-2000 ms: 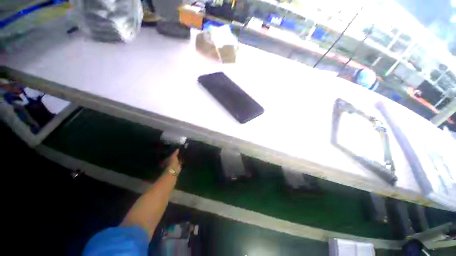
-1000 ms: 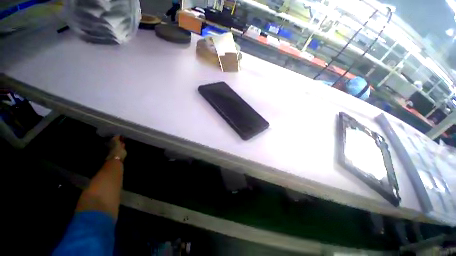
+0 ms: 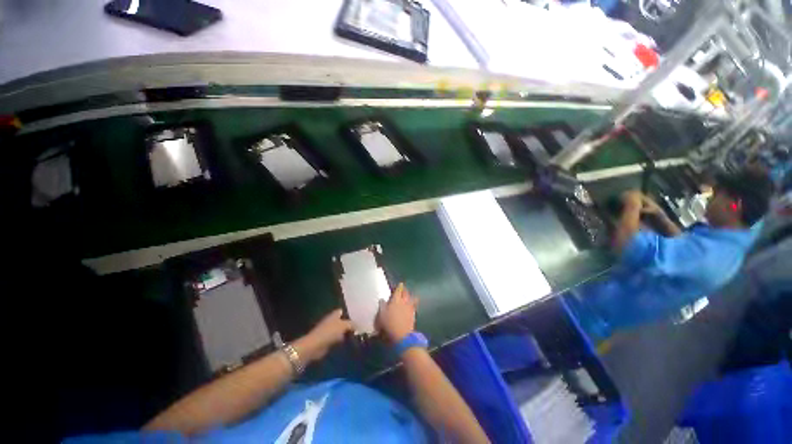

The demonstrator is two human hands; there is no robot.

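A tablet unit (image 3: pixel 364 286) with a silver inner area and dark edges lies on the green bench in front of me. My left hand (image 3: pixel 328 333) is at its lower left edge and my right hand (image 3: pixel 398 316) is at its lower right edge, thumb and fingers along the side. Both hands hold the unit. A second tablet unit (image 3: pixel 227 319) lies to the left in a black tray, past my left wrist. My left hand wears a silver bracelet or watch, my right wrist a blue band.
Several tablets in black trays lie on the green conveyor (image 3: pixel 334 198) beyond the pale rail. A white board tray (image 3: pixel 495 251) lies to the right, above a blue bin (image 3: pixel 553 381) with white sheets. A person (image 3: pixel 677 260) in blue works further right. A white shelf (image 3: pixel 260 26) is above.
The view has swung down and right from the white shelf to the bench. One hand was reaching below the shelf; now both hands are on a tablet unit.
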